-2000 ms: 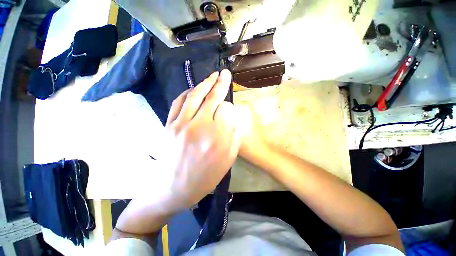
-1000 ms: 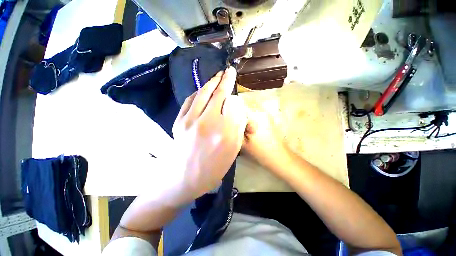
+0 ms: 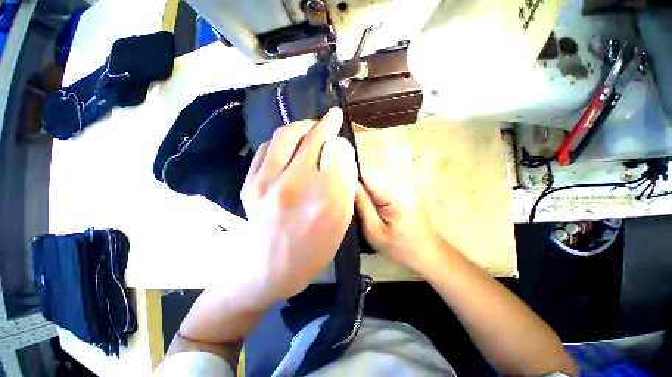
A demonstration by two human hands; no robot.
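Note:
A black fabric workpiece [image 3: 203,143] runs from the table past the needle area down to the lap. A silvery zipper [image 3: 283,104] shows in it beside the presser foot [image 3: 333,72], where the black seam edge [image 3: 346,118] goes under the machine head. My left hand [image 3: 298,199] lies over the fabric, fingers bent, fingertips pinching the edge just below the presser foot. My right hand [image 3: 387,221] grips the fabric edge lower down, to the right of my left hand. Another zippered part hangs over the lap.
The off-white sewing machine [image 3: 479,66] fills the top right, with a brown plate [image 3: 383,92] beside the needle. Red-and-black snips [image 3: 589,121] rest on its base. A folded black stack [image 3: 81,287] lies at left, loose black pieces [image 3: 140,70] behind. A round container [image 3: 582,237] sits below right.
The black fabric left of the needle has shifted and opened out, showing a curved zipper line. My right hand has moved down toward me along the edge. My left hand stays near the needle.

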